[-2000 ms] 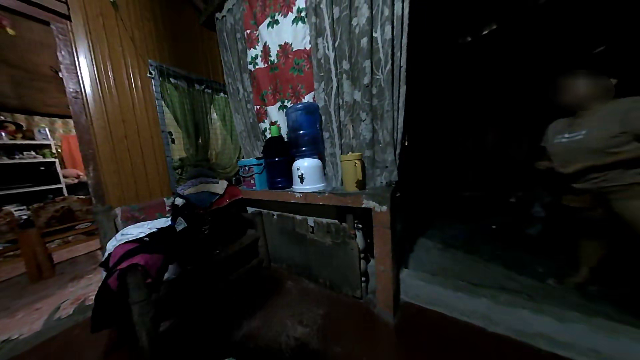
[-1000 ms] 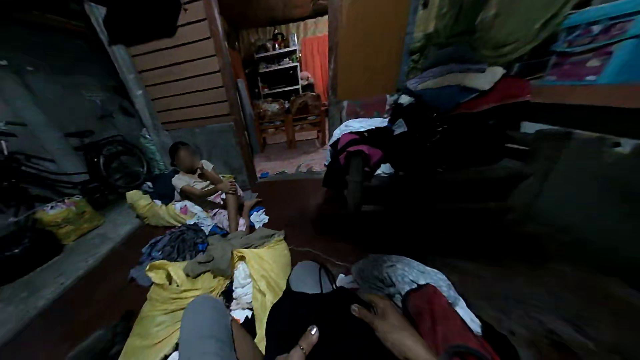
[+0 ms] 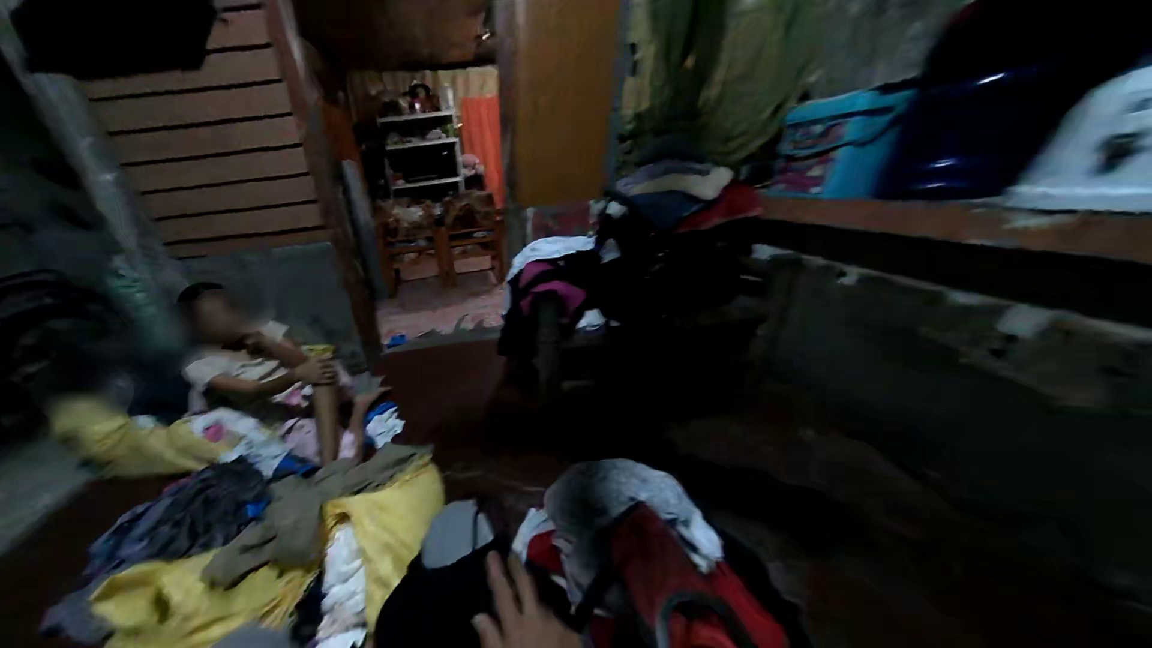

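My right hand is at the bottom edge of the head view, its fingers apart over a black cloth. No grip on the cloth shows. My left hand is out of view. Just right of my right hand lie a grey cloth and a red cloth or bag with a dark strap. A grey-clad knee rises behind the black cloth. To the left, a yellow sack holds white cloth, with an olive garment draped over it and dark crumpled clothes beside it.
A person sits on the floor at left among clothes and another yellow sack. Clothes are heaped near the ledge at right, which bears a blue container. A doorway with a shelf stands behind.
The view has swung from the curtained ledge to the floor. Since one second ago, my left hand has gone out of view; my right hand remains at the black cloth.
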